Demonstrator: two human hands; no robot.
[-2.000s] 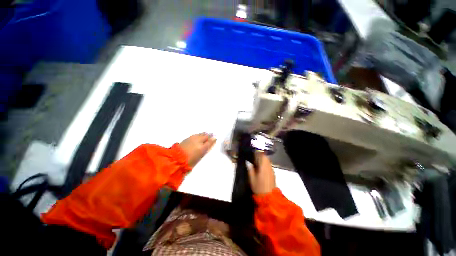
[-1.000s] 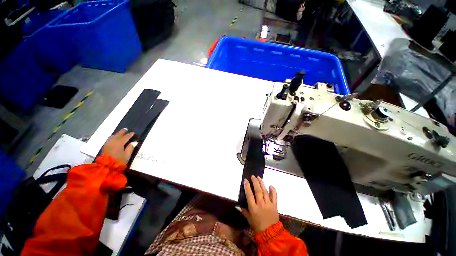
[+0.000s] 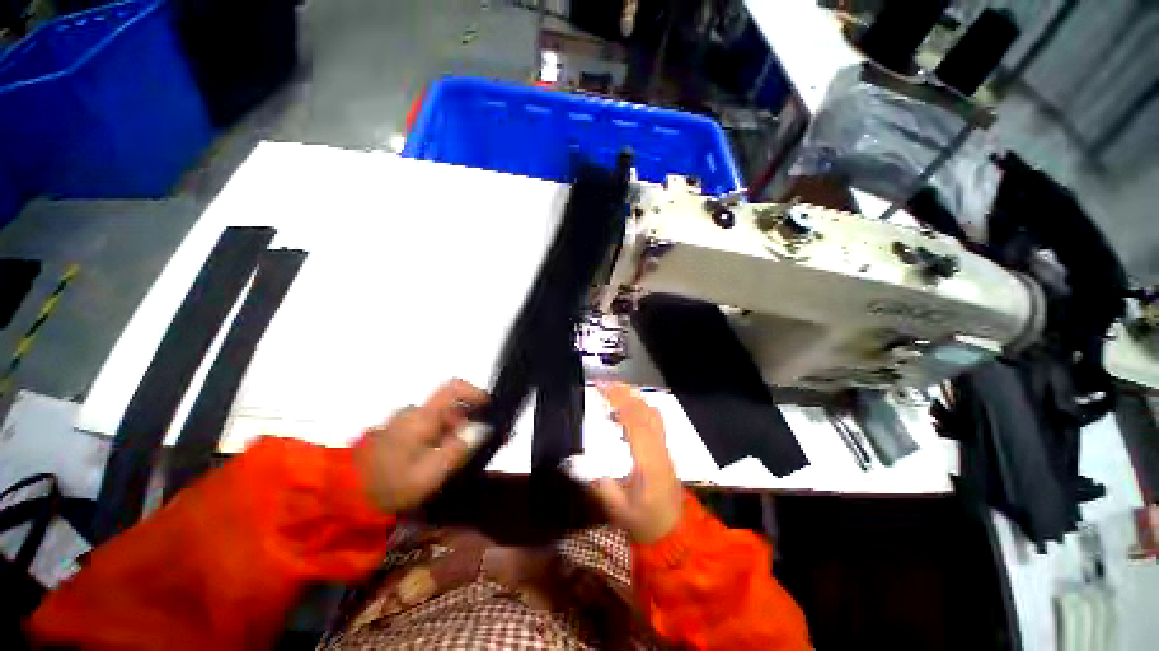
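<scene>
My left hand [image 3: 426, 448] is closed on a long black fabric strip [image 3: 549, 299]. The strip is blurred and rises past the left end of the sewing machine head [image 3: 642, 242], hiding part of it. A second black length [image 3: 557, 413] hangs or lies beside it, left of the presser foot [image 3: 603, 338]. My right hand [image 3: 646, 473] is right of this length, index finger extended, thumb near its lower end; whether it grips is unclear. Dark fabric blurs together between my hands. Two more black strips [image 3: 191, 337] lie at the table's left.
Black cut panels [image 3: 714, 382] lie under the machine arm, with thin metal tools [image 3: 849, 435] to their right. A blue bin [image 3: 508, 127] stands behind the white table [image 3: 362, 293]. Black pieces [image 3: 1030, 439] are heaped on the side table at right.
My left hand has moved right from the left-hand strips and now holds a black strip raised before the machine head. My right hand has lifted off the strip by the foot. The view has shifted right.
</scene>
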